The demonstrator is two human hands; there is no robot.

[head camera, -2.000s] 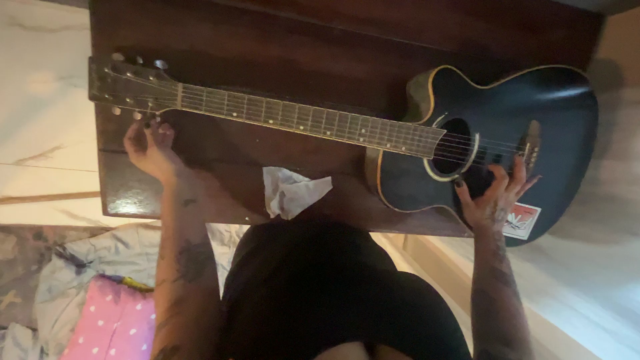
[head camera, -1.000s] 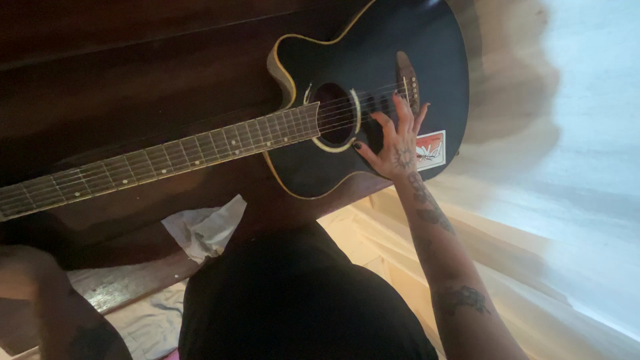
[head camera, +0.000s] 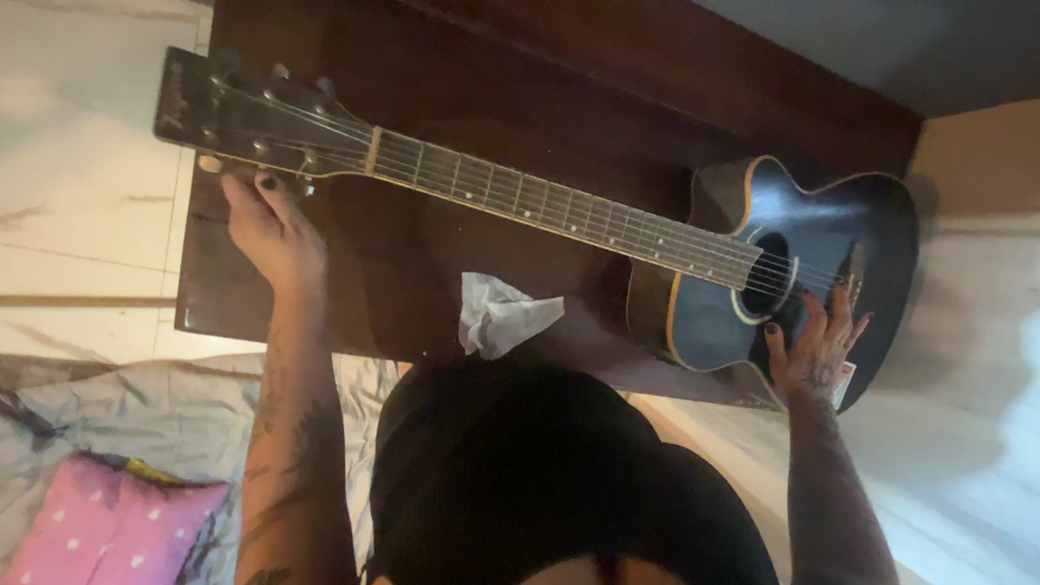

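A dark acoustic guitar with a cutaway body (head camera: 723, 325) lies face up on a dark wooden table, its headstock (head camera: 180, 97) at the left and its body at the right. My left hand (head camera: 276, 236) is at the near side of the headstock, its fingertips closed on a tuning peg (head camera: 264, 171). Spread over the strings between the soundhole (head camera: 768, 276) and the bridge (head camera: 853, 272) is my right hand (head camera: 816, 349), thumb and fingers apart. Its fingertips are at the strings; whether one is being plucked cannot be told. A sticker (head camera: 845, 382) shows partly behind that hand.
A crumpled white cloth or tissue (head camera: 504, 317) lies near the front edge of the dark table (head camera: 390, 268). At the lower left are rumpled light bedding (head camera: 162, 406) and a pink patterned pillow (head camera: 114, 520). A pale wall stands at the right.
The view swung right and came back to the left, bringing the headstock into sight again. My right hand stays near the bridge and soundhole throughout.
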